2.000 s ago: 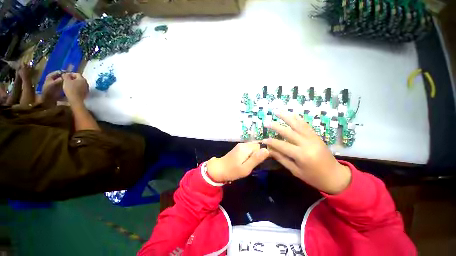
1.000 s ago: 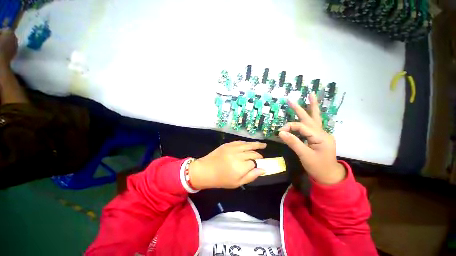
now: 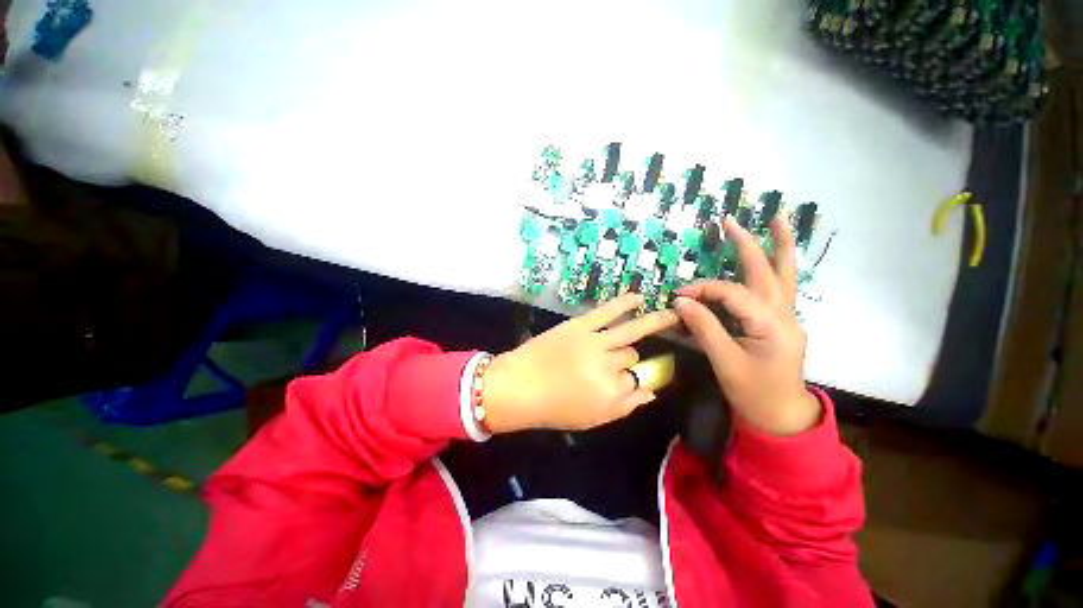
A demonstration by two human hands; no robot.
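The PCB panel (image 3: 612,226) lies flat on the white sheet, two rows of green boards with black bars along the far row. My left hand (image 3: 570,374) holds a pale yellow backing strip (image 3: 654,373) in its curled fingers, its index and middle fingers stretched to the panel's near edge. My right hand (image 3: 760,333) is over the panel's near right part, thumb and index fingertips pinched together close to my left fingertips. Whether a small piece is between them is too small to tell.
Stacked PCB panels (image 3: 938,54) stand at the far right. Yellow-handled cutters (image 3: 976,226) lie at the right edge. Small blue parts (image 3: 59,26) are at the far left. A blue stool (image 3: 214,356) and a neighbour's dark sleeve (image 3: 71,297) are at left.
My left hand has moved from below the panel up to its near edge, beside my right fingertips. The backing strip has become more covered by my left fingers.
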